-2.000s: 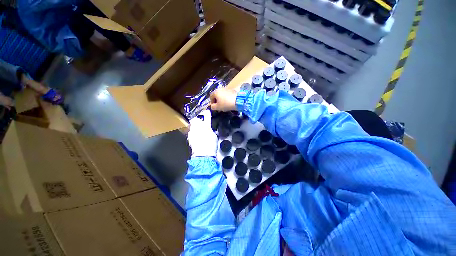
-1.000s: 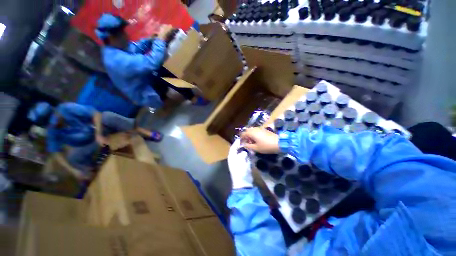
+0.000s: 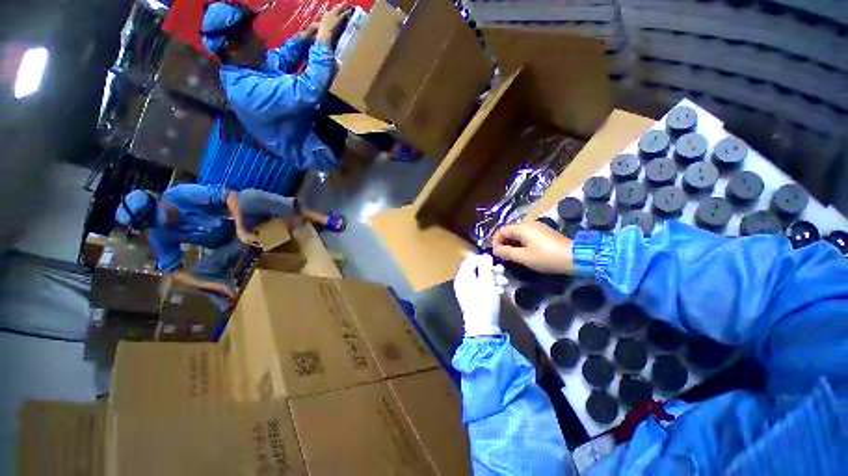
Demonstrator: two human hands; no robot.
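A white foam tray (image 3: 693,110) lies tilted in front of me, with rows of short black cylindrical parts (image 3: 745,187) in its pockets. My left hand (image 3: 480,296), in a white glove, is at the tray's left edge with its fingers curled around a small dark piece, which looks like one of the black parts and is mostly hidden. My bare right hand (image 3: 535,249) reaches across the tray, its fingertips bent against the left fingertips. Its grip is hidden. An open carton (image 3: 558,56) with shiny crinkled film (image 3: 521,197) inside stands just beyond the hands.
Closed brown cartons (image 3: 339,344) stand at the lower left. One person in blue (image 3: 279,98) stands at another open carton (image 3: 423,84). A second person (image 3: 200,223) sits low at the left by a small box. Stacked foam trays (image 3: 744,70) stand at the upper right, blurred.
The view has swung left, so the tray, carton and hands sit further right, and the two people show more fully. My hands stay together at the tray's left edge.
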